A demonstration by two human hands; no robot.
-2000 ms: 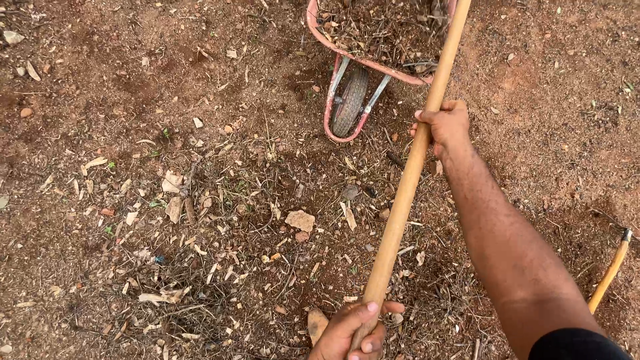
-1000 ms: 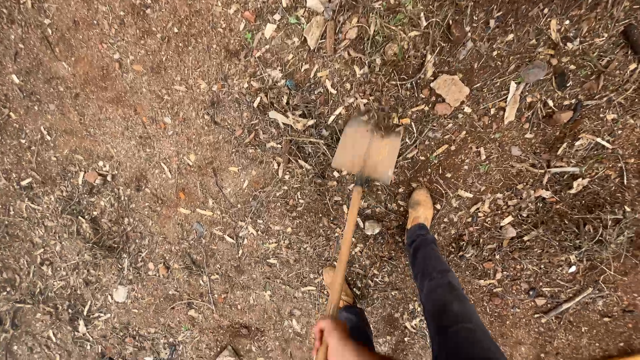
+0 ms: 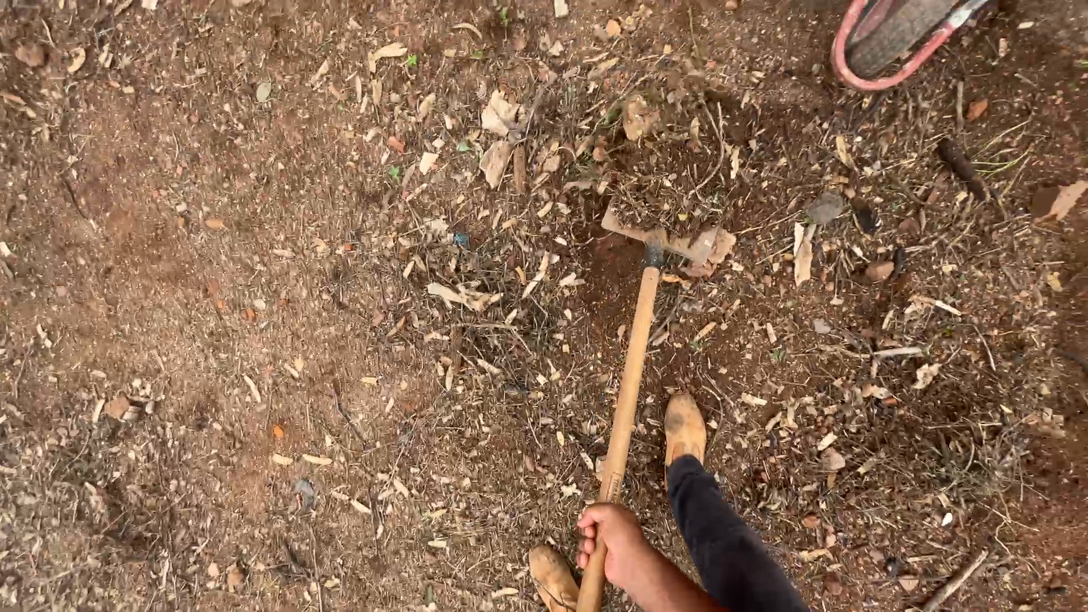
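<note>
My right hand [image 3: 610,540] is closed around the wooden handle of a shovel [image 3: 633,374], near the bottom edge of the view. The handle runs up to a metal socket and a wide blade [image 3: 625,225]. A heap of soil, twigs and wood chips [image 3: 680,161] covers most of the blade, so only its rear edge shows. My left hand is out of view, as is the end of the handle.
A wheelbarrow's red frame [image 3: 880,83] and wheel [image 3: 901,34] show at the top right. My boots [image 3: 684,425] stand on either side of the handle. Stones, sticks and wood chips litter the brown ground.
The shovel blade, bare on the ground a second ago, now carries soil and debris and is farther forward. Two seconds ago both hands were on the handle in view; the view has shifted.
</note>
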